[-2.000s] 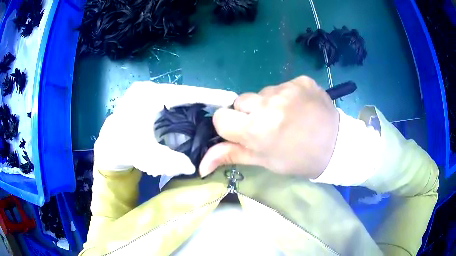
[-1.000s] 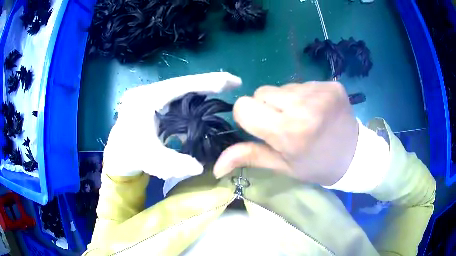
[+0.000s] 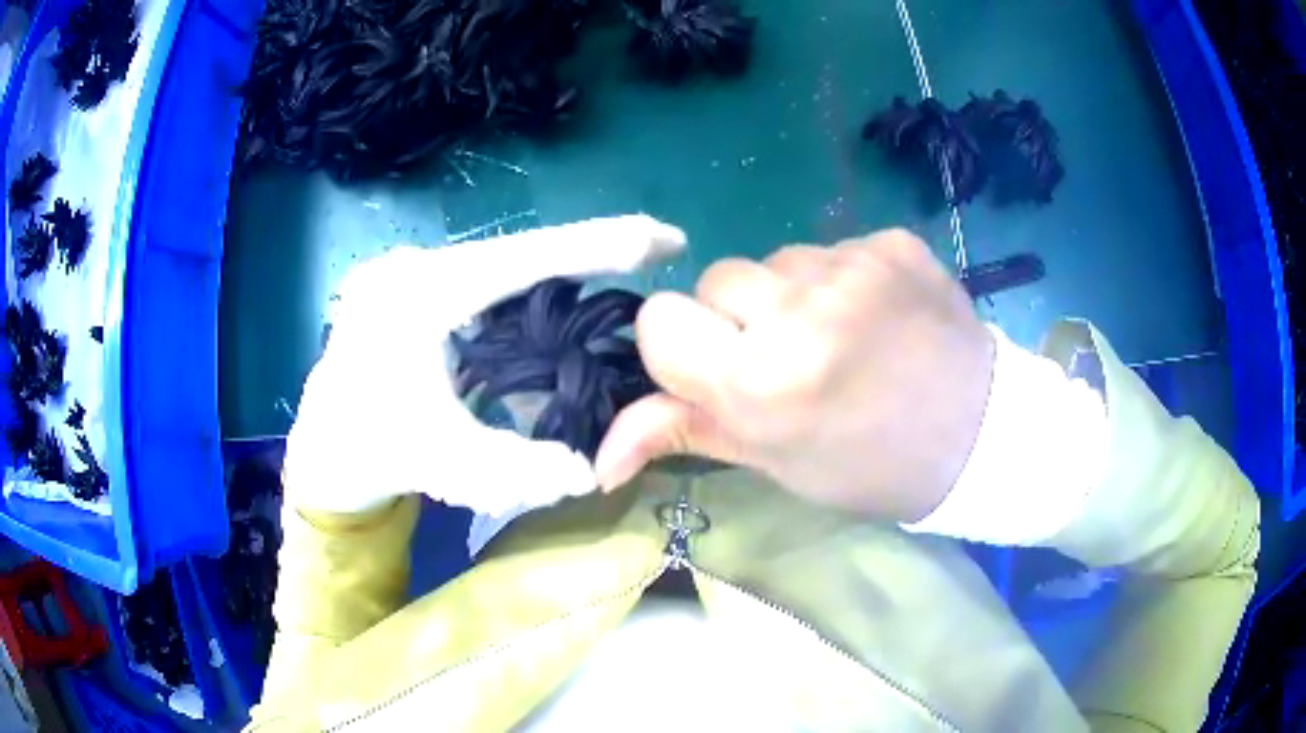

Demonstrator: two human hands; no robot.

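A black spiky moulded hair part (image 3: 559, 351) is held in front of the jacket zip, low in the middle of the view. My left hand (image 3: 387, 365), in a white glove, curves around its left side with the index finger stretched above it. My bare right hand (image 3: 824, 372) is closed at its right side, thumb and index finger against the piece. A dark handle (image 3: 1005, 274) sticks out behind my right fist. The tool's blade is hidden.
A large pile of black hair parts (image 3: 416, 86) lies on the green bench (image 3: 716, 172), with a smaller clump (image 3: 692, 32) beside it. Two loose pieces (image 3: 1020, 146) lie at the right. Blue bins stand left (image 3: 179, 329) and right (image 3: 1243, 215); the left one holds spaced-out pieces.
Against two seconds ago, my left index finger has lifted off the piece and the hair part has turned in my hands. My right fist moved right, then slightly back left.
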